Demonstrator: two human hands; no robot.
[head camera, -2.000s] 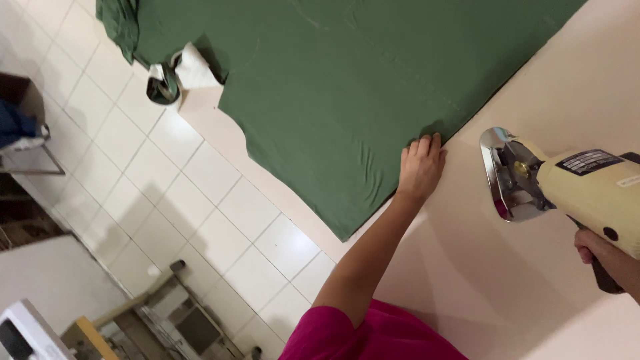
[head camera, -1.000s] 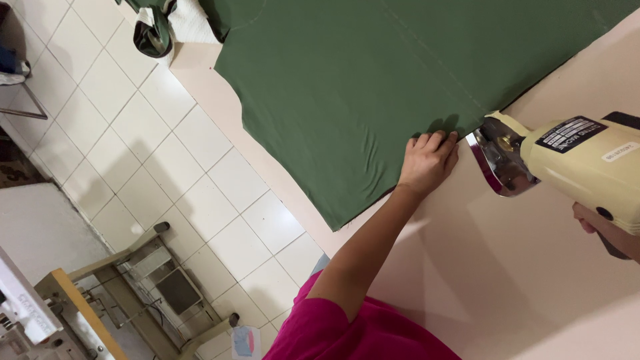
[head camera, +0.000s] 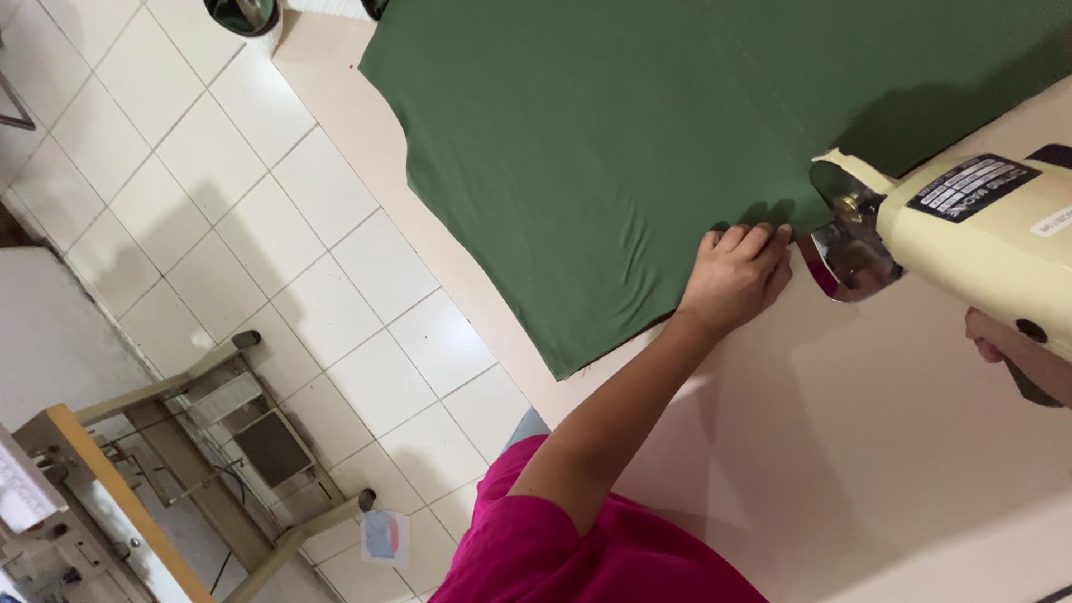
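Green fabric (head camera: 586, 167), with faint chalk-like lines on it, lies flat over a pale table (head camera: 754, 469). My left hand (head camera: 741, 268) rests on the fabric's near edge, fingers bent and pressing down, palm side hidden. Just to its right stands a cream electric fabric cutting machine (head camera: 971, 226), its metal base plate and guard at the fabric edge. Around the machine's dark handle, at the right, is my right hand (head camera: 1017, 352), partly hidden by the housing and the frame edge.
Left of the table is a white tiled floor (head camera: 285, 218). A sewing machine stand (head camera: 276, 448) with a pedal is at the lower left. A roll of dark and white material (head camera: 247, 12) sits by the table's far left corner. A small printed sheet (head camera: 385, 538) lies near the stand.
The cutting machine, in my right hand, has moved left and up from the bare table to the fabric edge beside my left hand. The left hand stays on the fabric edge.
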